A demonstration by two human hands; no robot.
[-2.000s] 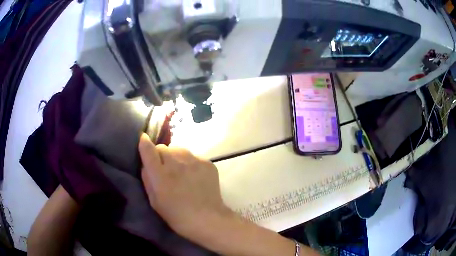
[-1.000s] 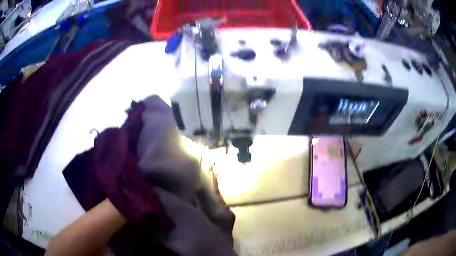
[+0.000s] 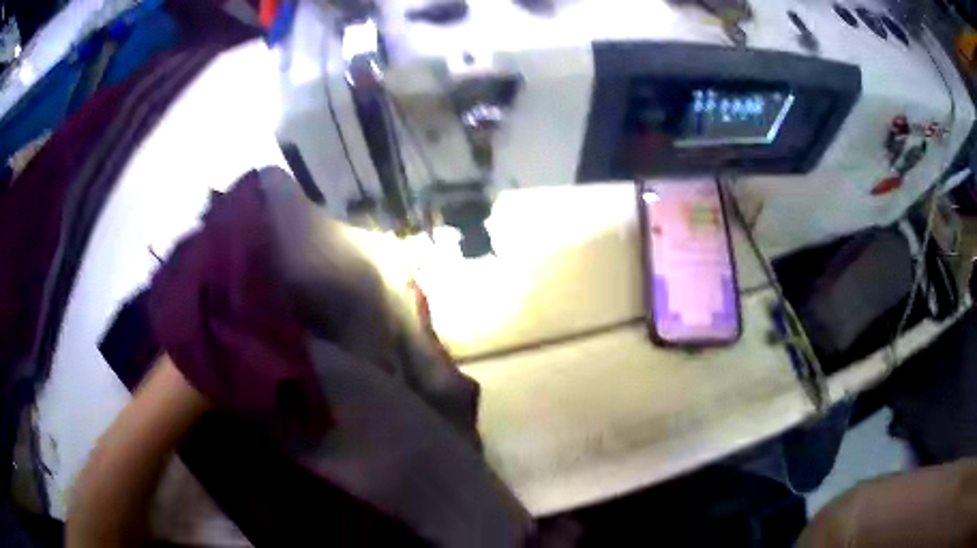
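Observation:
A dark maroon garment panel (image 3: 230,289) with a grey-mauve side (image 3: 375,396) lies bunched at the left of the machine, its right edge by the presser foot and needle area (image 3: 412,241) in bright light. My left forearm reaches under the cloth from the lower left; the cloth hides my left hand. My right hand or forearm (image 3: 900,514) is a blurred shape at the lower right, cut off by the picture's edge, away from the cloth. What it holds, if anything, cannot be told.
The white sewing machine head (image 3: 536,118) with its lit control panel (image 3: 739,116) spans the top. A smartphone (image 3: 691,262) lies right of the needle, a slim yellow-blue tool (image 3: 793,337) beside it. Dark cut pieces (image 3: 857,284) lie at the right, maroon cloth (image 3: 64,225) at far left.
My right hand has left the cloth at the needle and now shows blurred at the lower right. The left forearm stays under the bunched panel. The camera view has shifted.

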